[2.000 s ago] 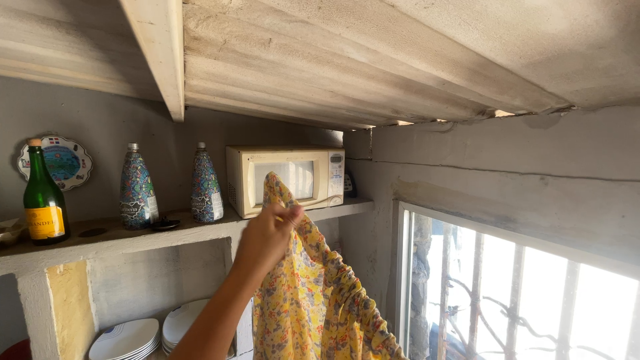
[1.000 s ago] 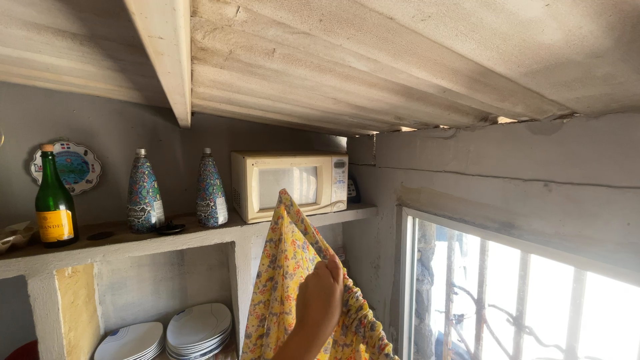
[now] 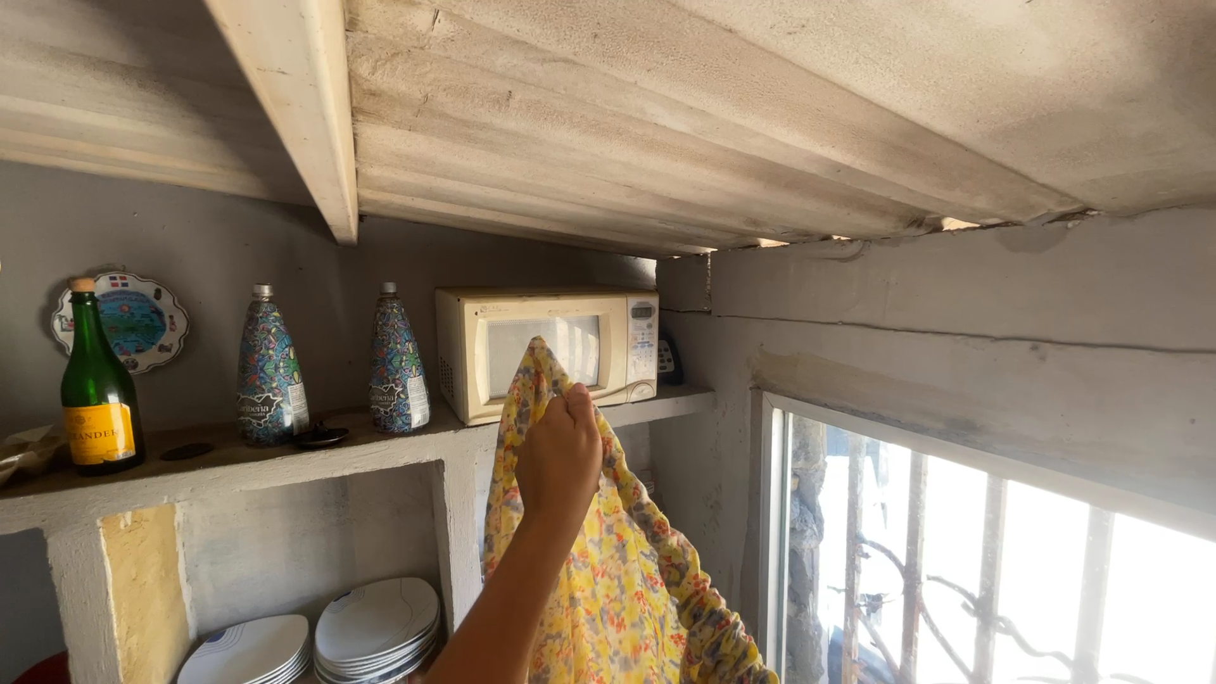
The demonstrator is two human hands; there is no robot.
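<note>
My left hand [image 3: 560,451] grips a yellow floral cloth [image 3: 608,579] close to its upper end, with the fingers closed over the fabric. The cloth rises to a narrow peak just above and left of the hand, in front of the microwave door. From the grip, a gathered, ruffled edge slants down to the lower right, while the rest hangs below and behind my wrist. What holds up the peak is hidden. My right hand is not in view.
A cream microwave [image 3: 546,351], two patterned bottles [image 3: 269,370] and a green bottle [image 3: 98,389] stand on a concrete shelf [image 3: 313,461]. Below are stacks of white plates [image 3: 377,613]. A barred window [image 3: 950,560] is at right; a sloping corrugated ceiling [image 3: 665,123] hangs overhead.
My left hand, earlier near the cloth's peak, now grips lower along its right edge. The peak stands above the hand, and the cloth has spread out to the left of it.
</note>
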